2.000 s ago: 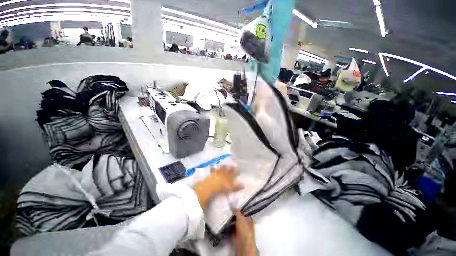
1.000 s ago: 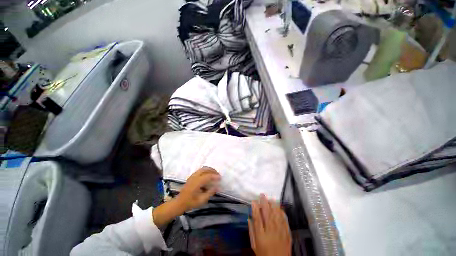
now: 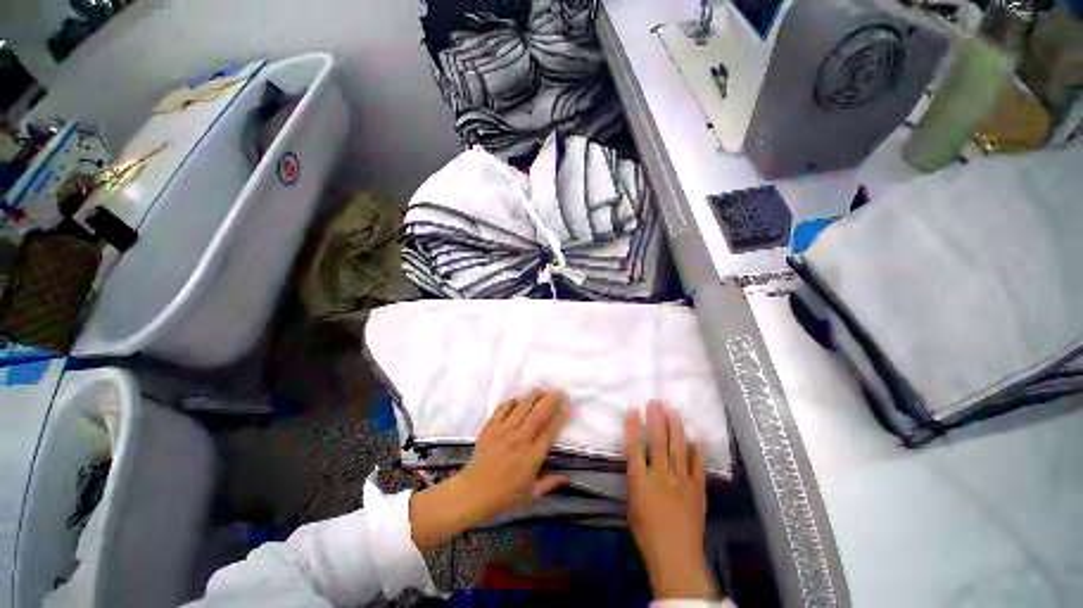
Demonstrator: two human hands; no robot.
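A folded pile of pale garment panels [image 3: 546, 362] with dark edges lies low beside the table's left edge, in the middle of the head view. My left hand [image 3: 505, 457] lies on its front part, fingers slightly spread, palm down. My right hand [image 3: 667, 487] lies flat near its front right corner, fingers slightly apart. Neither hand is closed on the fabric. Another folded panel bundle [image 3: 962, 285] with black edges lies on the white sewing table [image 3: 903, 523] at right.
A tied bundle [image 3: 594, 214] sits behind the pile, with striped heaps [image 3: 523, 71] beyond. A grey-white machine head [image 3: 843, 89], a dark block [image 3: 751, 219] and a pale green bottle [image 3: 956, 107] are at upper right. White tubs [image 3: 220, 255] stand at left.
The view has swung from the table at right down to the pile at left. Over the last second, both hands have stayed on the pile and the top panel lies straighter.
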